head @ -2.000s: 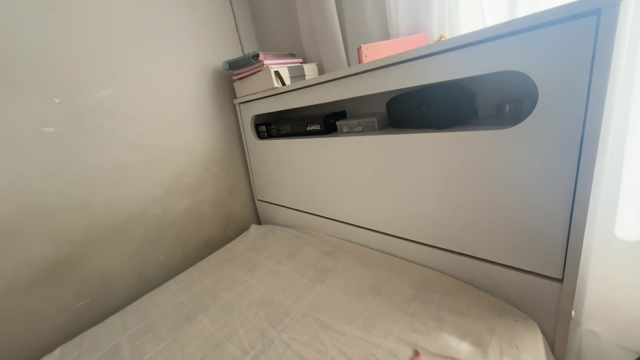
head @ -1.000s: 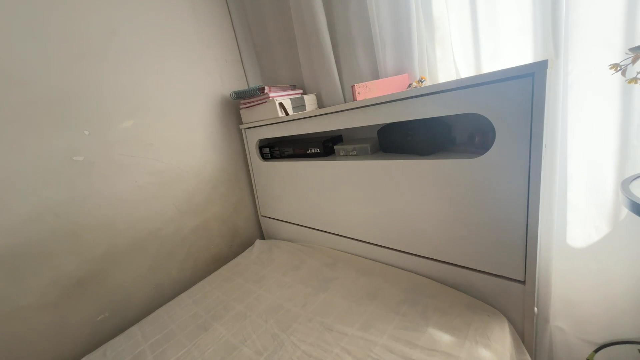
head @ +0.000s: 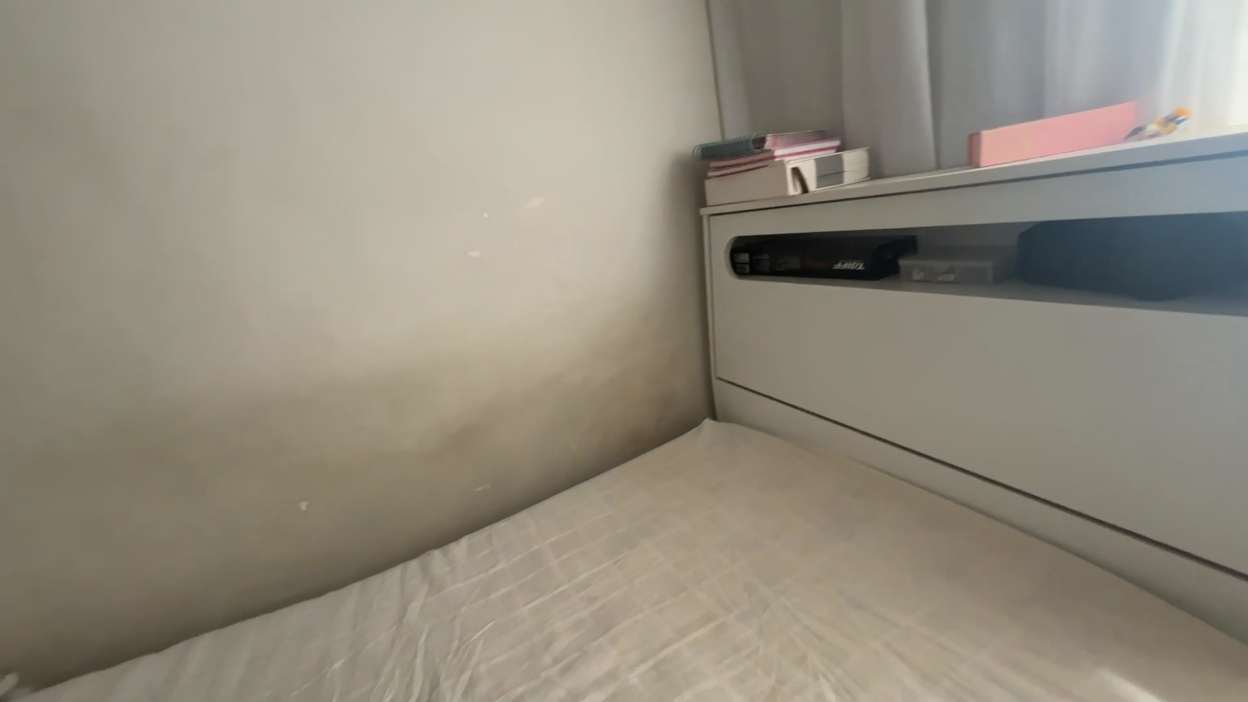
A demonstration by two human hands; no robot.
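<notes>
Neither my left hand nor my right hand shows in the head view. A mattress under a pale, creased fitted sheet (head: 682, 575) fills the lower part of the view. Its far corner meets the wall and a light grey headboard (head: 955, 390) with a long rounded opening. Inside the opening lie a black box (head: 819, 257) with lettering, a small grey box (head: 955, 266) and a large dark object (head: 1131, 255) whose kind I cannot tell.
On the headboard's top, notebooks (head: 780, 146) lie stacked over a white box (head: 780, 182) beside the wall. A pink box-like object (head: 1053, 135) stands further right, before grey curtains (head: 882, 88). The wall (head: 341, 292) at left is stained and chipped.
The view has swung left, so more of the wall shows and the headboard's right end is out of frame. The bedding and the items on the headboard have not plainly moved.
</notes>
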